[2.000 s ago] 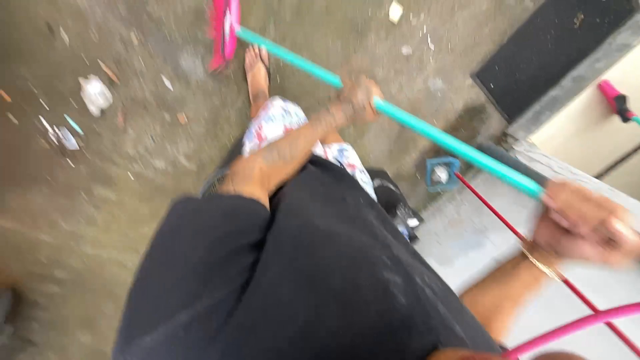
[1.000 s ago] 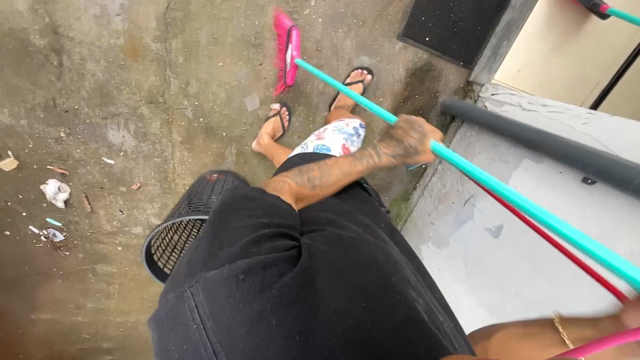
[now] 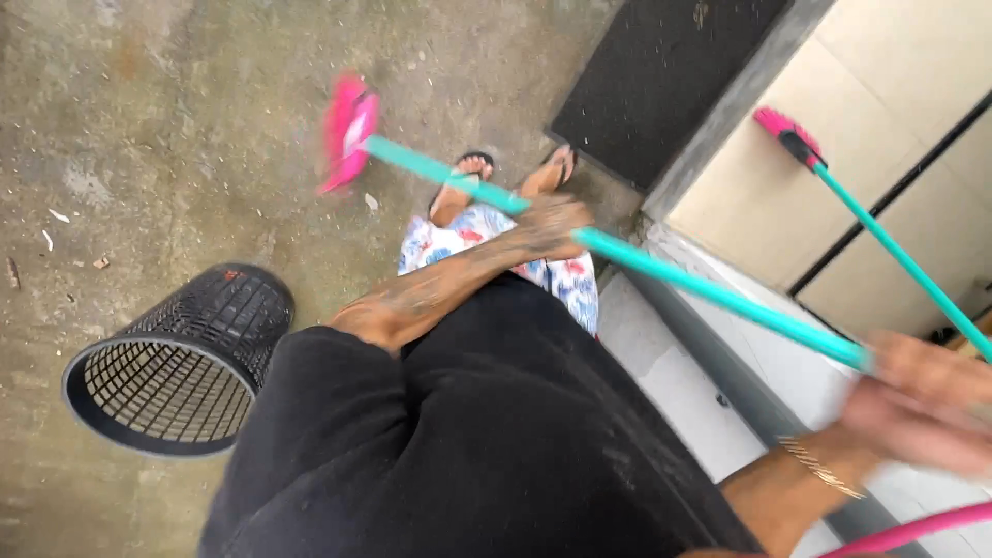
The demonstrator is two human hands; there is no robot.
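A broom with a pink head (image 3: pixel 353 136) and a turquoise handle (image 3: pixel 713 291) slants across the view, its bristles over the concrete floor. Partway down the handle, my left hand (image 3: pixel 552 225) is closed around it. My right hand (image 3: pixel 918 403), blurred and wearing a gold bracelet at the wrist, grips the handle near its upper end, which the hand hides. On its side at my left lies a black mesh plastic basket (image 3: pixel 167 391), its open mouth towards me.
A second pink and turquoise broom (image 3: pixel 891 232) is at the right by pale tiles. A black mat (image 3: pixel 666 85) lies ahead near a raised edge. Small litter (image 3: pixel 50 232) is scattered on the wet-looking floor at left. A grey pipe (image 3: pixel 713 372) runs along the right. A pink curved thing (image 3: pixel 922 527) crosses the lower right corner.
My feet have shifted nearer the black mat. The view has moved, bringing more of the basket and the second broom into sight. Both hands remain on the broom handle.
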